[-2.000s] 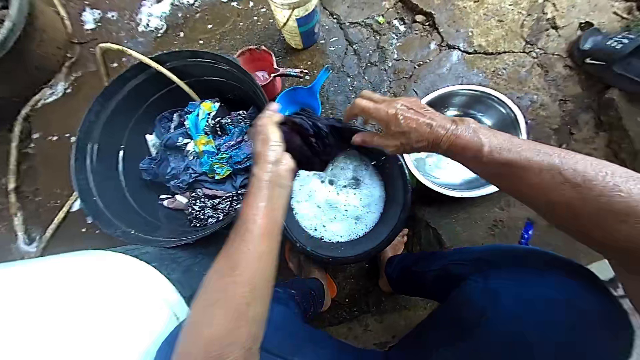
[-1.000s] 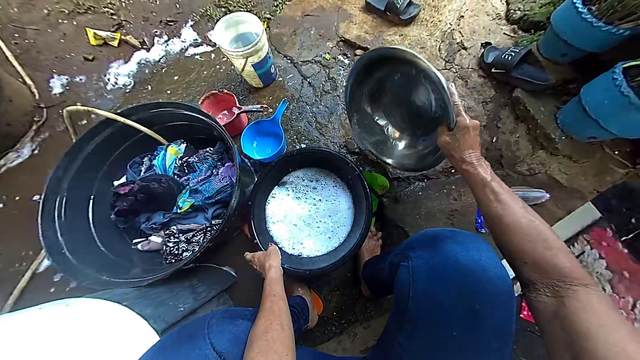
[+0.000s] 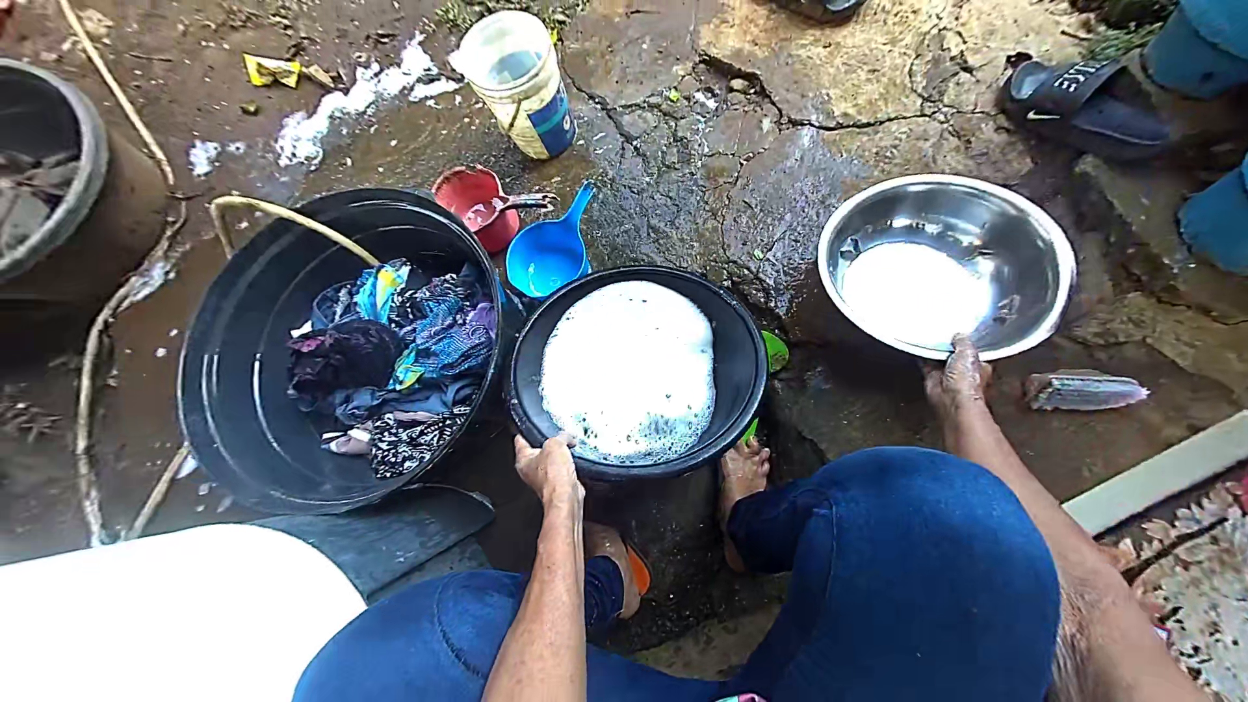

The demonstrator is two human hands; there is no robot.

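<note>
My left hand (image 3: 551, 468) grips the near rim of a black basin (image 3: 738, 390) filled with white soapy foam (image 3: 629, 366). To the right, my right hand (image 3: 958, 375) holds the near rim of a steel bowl (image 3: 1038, 283), which has something white and bright in its bottom; whether this is foam or glare I cannot tell. A large black tub (image 3: 229, 361) stands left of the basin, with wet dark and patterned clothes (image 3: 434, 331) inside and a hose (image 3: 292, 216) over its rim. Just beyond the basin are a blue dipper (image 3: 548, 255) and a red dipper (image 3: 480, 210).
A white pail (image 3: 512, 83) stands on the cracked wet ground beyond the dippers. At the far left is another bucket (image 3: 93, 195). A black slide sandal (image 3: 1087, 107) and blue pots (image 3: 1209, 49) lie toward the upper right. A scrub brush or similar object (image 3: 1087, 391) lies right of the bowl.
Two seconds ago both hands held dark cloth over the basin; that cloth is now in the tub. The steel bowl, raised and tilted a second ago, is lower and farther right.
</note>
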